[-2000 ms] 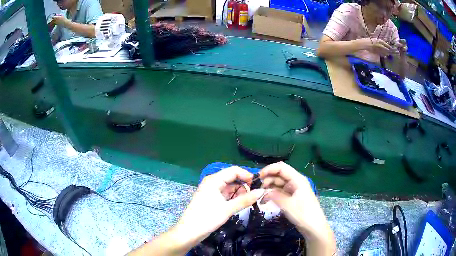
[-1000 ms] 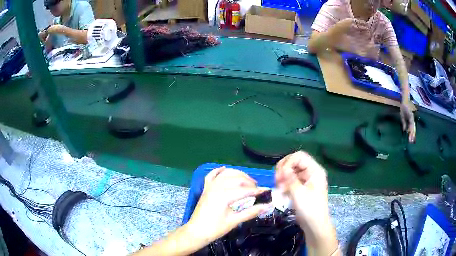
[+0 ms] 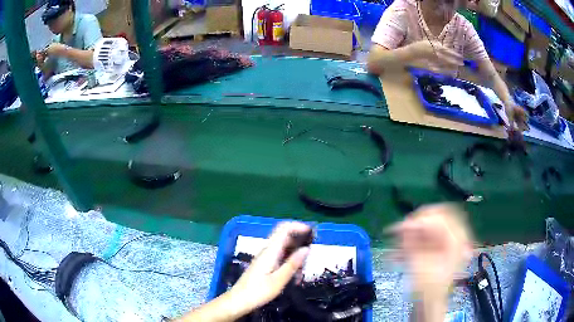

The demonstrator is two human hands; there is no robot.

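Note:
The blue parts tray (image 3: 234, 227) lies in front of me, with a white liner (image 3: 333, 256) and a heap of black parts (image 3: 327, 295) in it. My left hand (image 3: 277, 264) is over the tray's left half, its fingers closed on a small dark housing (image 3: 303, 236). My right hand (image 3: 437, 248) is to the right of the tray, above the bench edge. It is strongly blurred, and I cannot tell whether it holds anything.
Black curved wired pieces (image 3: 333, 206) lie scattered on the green belt (image 3: 239, 182). A curved black bundle (image 3: 69, 273) is on the bench at left. A black cable (image 3: 488, 289) and a second blue tray (image 3: 540, 294) are at right. Two people sit across the belt.
My hands have moved apart: the right one away to the right, the left one slightly left with the dark housing. More of the tray and liner shows. The person across has an arm at the belt's edge.

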